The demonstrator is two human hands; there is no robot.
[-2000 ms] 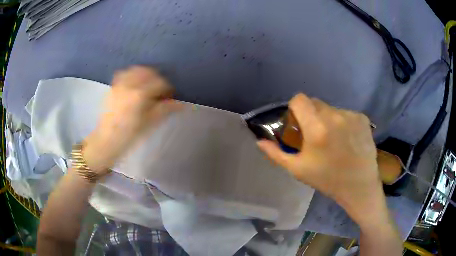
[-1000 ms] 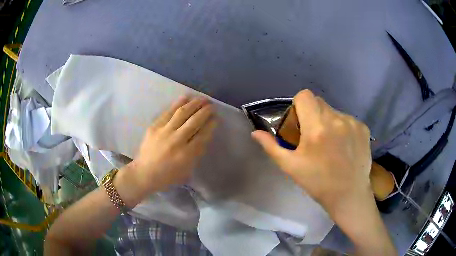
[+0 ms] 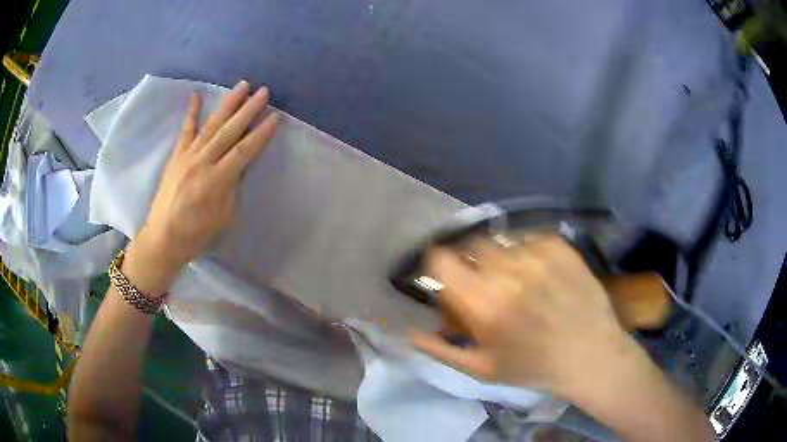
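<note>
A light grey garment panel (image 3: 328, 207) lies across the padded table, its far edge running straight and slanting down to the right. A whiter flap (image 3: 418, 401) hangs at its near side. My left hand (image 3: 207, 181) lies flat on the panel's left part with its fingers spread, holding nothing. My right hand (image 3: 518, 311) is closed around the steam iron (image 3: 423, 280); both are blurred. The iron is over the panel's right part, its tip pointing left. Whether its soleplate touches the cloth is hard to tell.
Black shears (image 3: 738, 207) lie at the table's right, partly seen. Folded grey and white cloth (image 3: 56, 203) lies in a yellow wire cart (image 3: 30, 302) at the left. A pale cord runs from the iron's back. A silver plate (image 3: 740, 388) sits at the right table edge.
My left hand has moved left along the panel and now lies flat with fingers spread. The iron in my right hand has moved nearer and slightly left, over the panel. The view has shifted.
</note>
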